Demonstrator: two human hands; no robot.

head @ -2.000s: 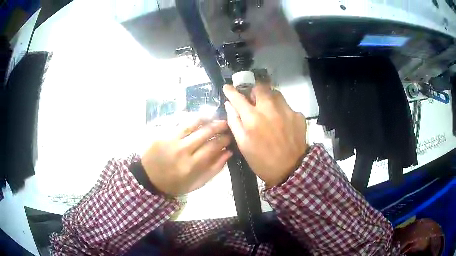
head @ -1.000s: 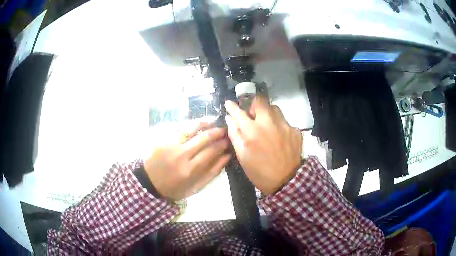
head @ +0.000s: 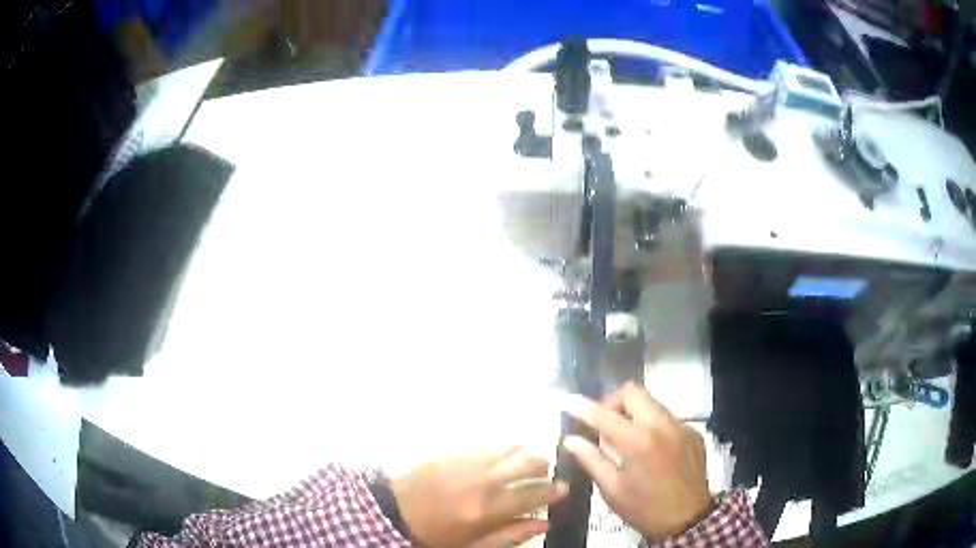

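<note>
A long black strip (head: 603,246) runs down past the needle area, where it is blurred, to the bottom edge. My right hand (head: 651,462) has its thumb and fingers on the strip, below a small white cylinder (head: 621,328). My left hand (head: 479,499) is at the bottom, left of the strip, fingers slightly spread and fingertips at its left edge; glare and blur hide whether they grip it. The white sewing machine head (head: 856,230) stands to the right with a lit blue display.
A pile of black strips (head: 787,412) hangs below the display. A blue-handled tool (head: 931,396) lies beyond it. A dark stack of panels (head: 150,257) is at the left on the glaring white table (head: 353,278). A blue bin or cloth (head: 599,32) is behind the table.
The view has tilted up and swung left, so the machine and hands sit lower and farther right. The hands have drawn back from the white cylinder, and my left fingers are more spread.
</note>
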